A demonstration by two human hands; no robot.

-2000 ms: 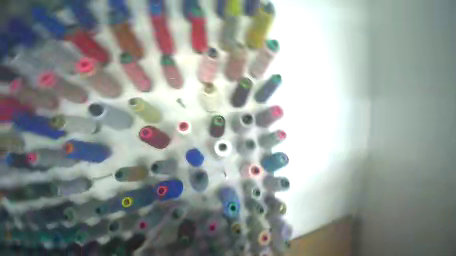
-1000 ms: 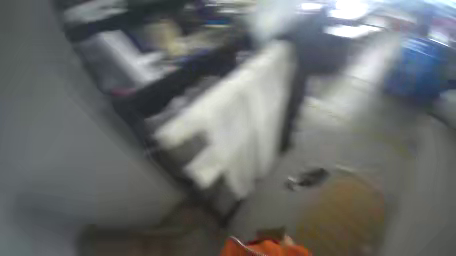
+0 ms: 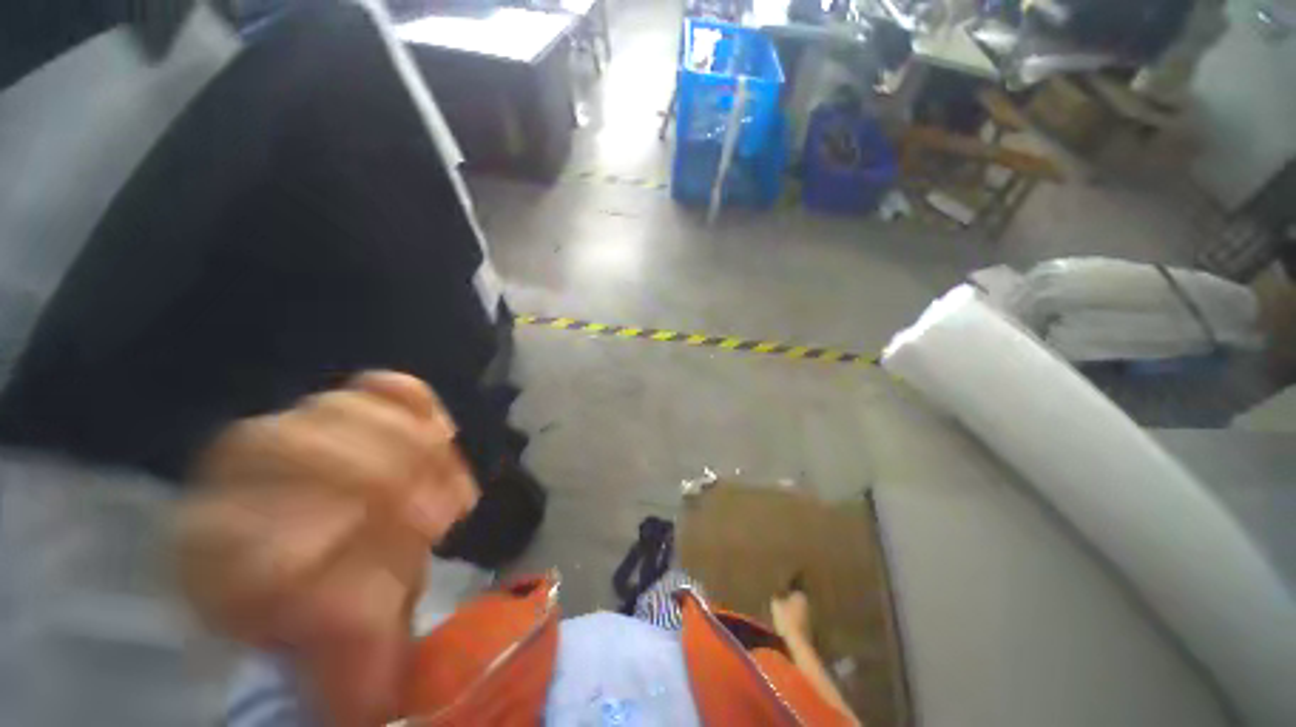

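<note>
My left hand (image 3: 334, 497) is raised large at the lower left, in front of black cloth (image 3: 270, 213). It is blurred with fingers curled; whether it holds anything cannot be told. My right hand (image 3: 792, 616) is small and low, beside the orange garment I wear, above a flat brown sheet that looks like cardboard (image 3: 753, 533) on the floor. Its fingers are too small to read. No thread cone or swatch can be made out in either hand.
A long white roll (image 3: 1094, 440) lies on a pale surface (image 3: 1009, 568) at the right, beside wrapped white bundles (image 3: 1123, 305). Yellow-black tape (image 3: 697, 340) crosses the floor. A blue bin (image 3: 728, 121) and a darker blue crate (image 3: 849, 159) stand beyond.
The thread wall seen two seconds ago is out of view. The view has swung through a blurred shelf area to the open floor. My left hand has come into view.
</note>
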